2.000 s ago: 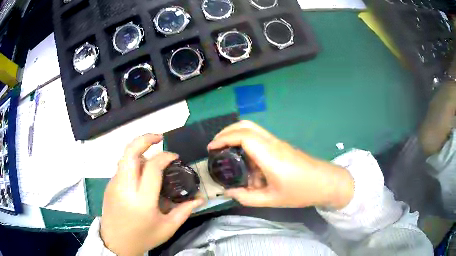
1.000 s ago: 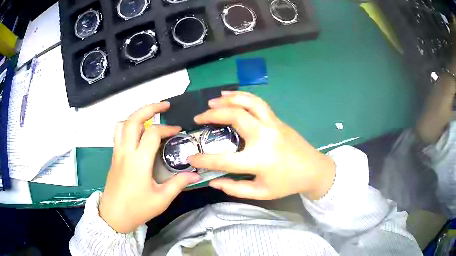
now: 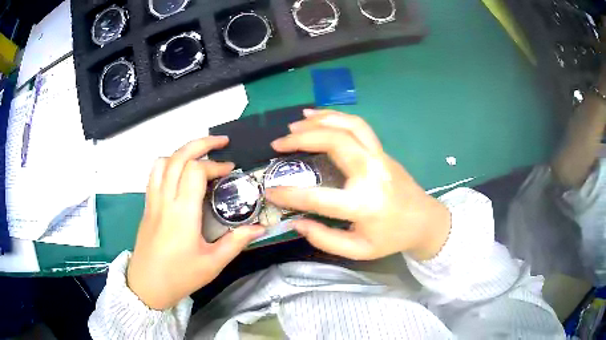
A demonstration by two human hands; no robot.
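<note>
Two round smartwatch heads lie side by side in front of me, faces up and glossy with glare. My left hand [image 3: 183, 212] holds the left watch head [image 3: 237, 198] by its edge between fingers and thumb. My right hand [image 3: 362, 192] is around the right watch head [image 3: 291, 178], with one finger across its lower face near the gap between the two. Its fingertips hide part of that watch's edge. Whether the screens are lit cannot be told through the glare.
The black foam tray [image 3: 219, 78] with watch heads in pockets is at the upper left. Black pads [image 3: 256, 135] lie just beyond my hands, a blue square [image 3: 334, 86] on the green mat [image 3: 412, 126]. Papers with a pen [image 3: 28, 126] are at left. Another person's arm [image 3: 578, 149] is at right.
The two watch heads, earlier held apart and tilted, are now side by side with faces up. My right finger has come over the faces. The tray has shifted up in view.
</note>
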